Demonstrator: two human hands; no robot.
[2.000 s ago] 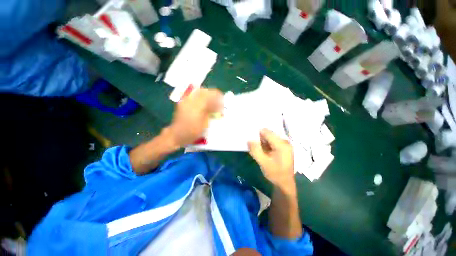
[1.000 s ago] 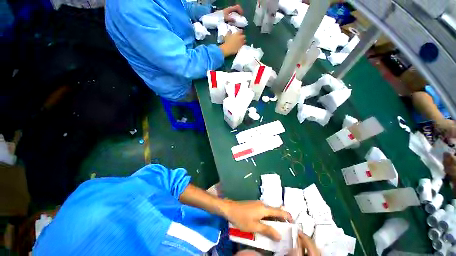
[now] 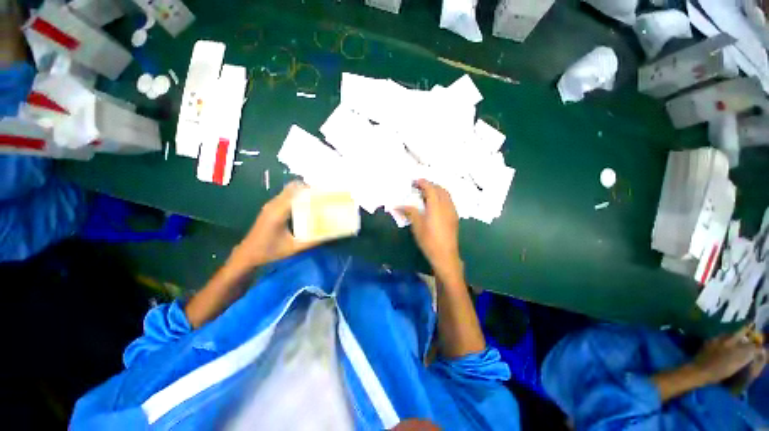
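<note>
My left hand [image 3: 274, 227] holds a white carton [image 3: 325, 215] by its side, just in front of my chest. The carton's near face shows a pale cream patch, perhaps its open end. My right hand [image 3: 435, 223] has its fingertips on the near edge of a loose heap of white leaflets [image 3: 413, 126]; they seem to pinch a leaflet there, partly hidden by the fingers. Two flat white cartons [image 3: 221, 126] lie side by side left of the heap, one with a red end.
Cartons with red blocks [image 3: 126, 122] stand at the left, with small white discs [image 3: 154, 85] near them. More cartons [image 3: 687, 202] and paper strips [image 3: 732, 278] lie at the right. Rubber bands [image 3: 291, 71] lie beyond the heap. Another person's hands [image 3: 729, 353] show at the lower right.
The view has swung back over the bench. The carton is now in my left hand alone, turned so its red block no longer shows. My right hand has moved off it to the leaflets.
</note>
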